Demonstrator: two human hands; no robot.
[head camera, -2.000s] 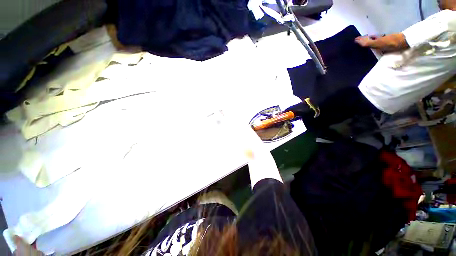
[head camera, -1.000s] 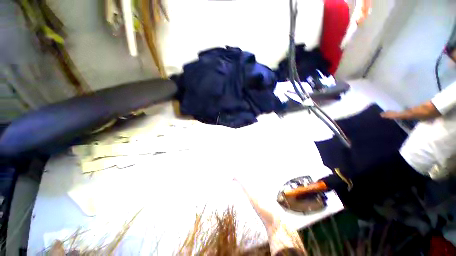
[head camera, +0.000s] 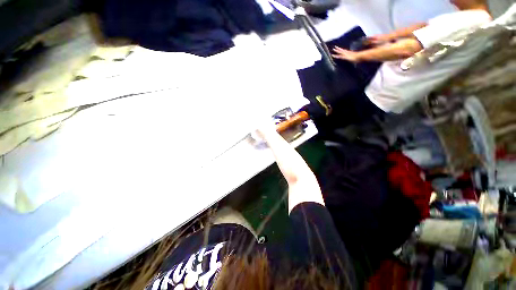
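My right hand (head camera: 261, 136), overexposed and nearly lost against the white table, is at the table's near edge, just left of the steam iron. The iron's orange-brown handle (head camera: 293, 122) points up to the right; I cannot tell whether my fingers touch it. A pale fabric strip (head camera: 73, 255) seems to lie at the lower left, its outline barely showing. Cream-yellow cut strips (head camera: 39, 122) lie spread at the far left. My left hand is not in view.
The white table (head camera: 141, 153) runs diagonally. Navy garments (head camera: 170, 22) lie at its far side, near a dark padded arm (head camera: 28, 14). Grey lines (head camera: 317, 39) hang above dark cloth (head camera: 334, 79), where a person in white (head camera: 413, 73) has both hands. Red cloth (head camera: 407, 181) is at right.
The view tilted up and has swung back down. My right hand has come closer to the iron. My left hand, at the lower left two seconds ago, is gone from view. The other person's second hand now shows.
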